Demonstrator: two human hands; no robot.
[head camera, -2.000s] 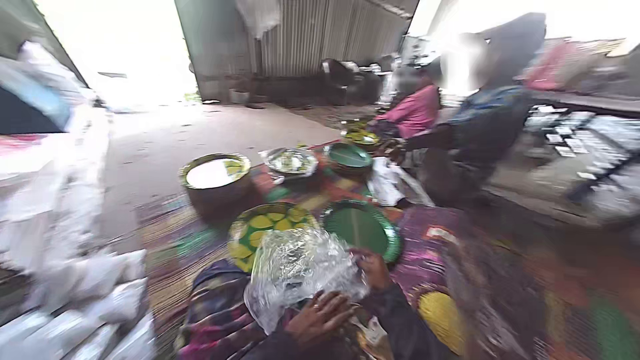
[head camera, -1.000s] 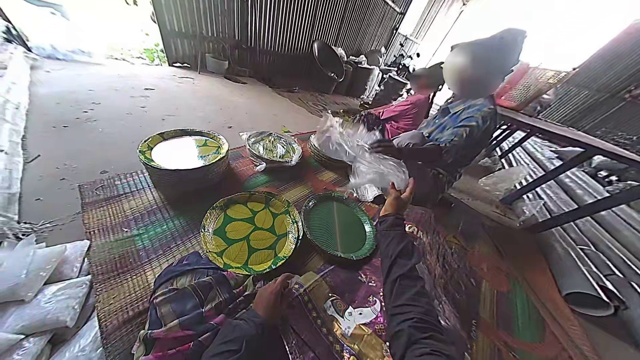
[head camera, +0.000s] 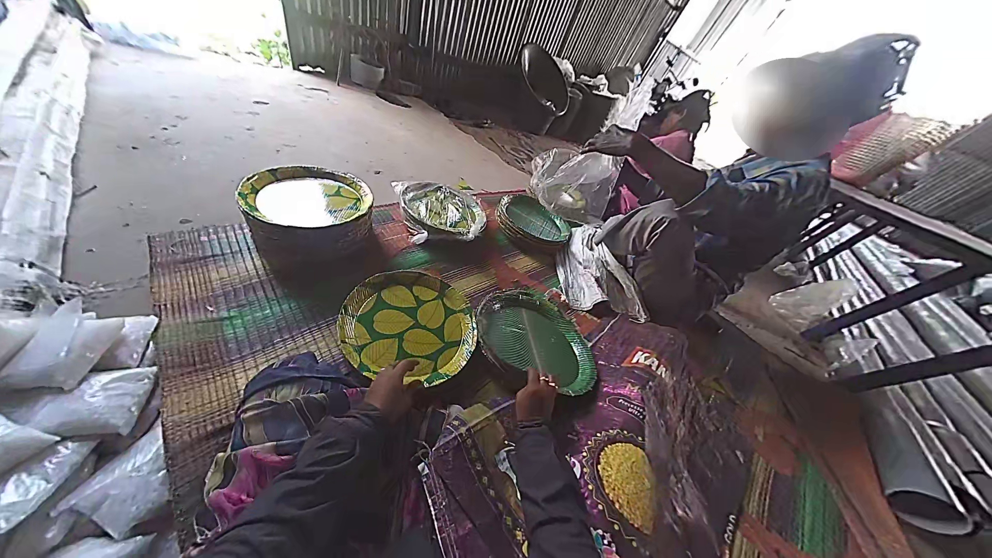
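Note:
My left hand (head camera: 393, 390) rests at the near edge of a round plate with yellow leaves on green (head camera: 403, 325), its fingers over the rim. Just right of it, my right hand (head camera: 536, 397) touches the near rim of a plain green plate (head camera: 535, 341), which tilts slightly. Whether either hand grips its plate, I cannot tell. Beyond stand a tall stack of leaf-patterned plates (head camera: 304, 203), plates wrapped in clear plastic (head camera: 442, 211) and a smaller stack of green plates (head camera: 535, 220). A printed purple sack (head camera: 620, 411) lies right of my right hand.
A seated person (head camera: 752, 194) at the right holds a clear plastic bag (head camera: 575, 182); another person in pink sits behind. Filled clear plastic packets (head camera: 85, 403) lie at the left. A striped woven mat (head camera: 225, 310) covers the floor. A metal-framed bench (head camera: 914, 225) and large pipes stand at the right.
My right hand has let go of the clear plastic and come back to the green plate. My left hand has moved onto the leaf-patterned plate. The other person has raised an arm with the bag.

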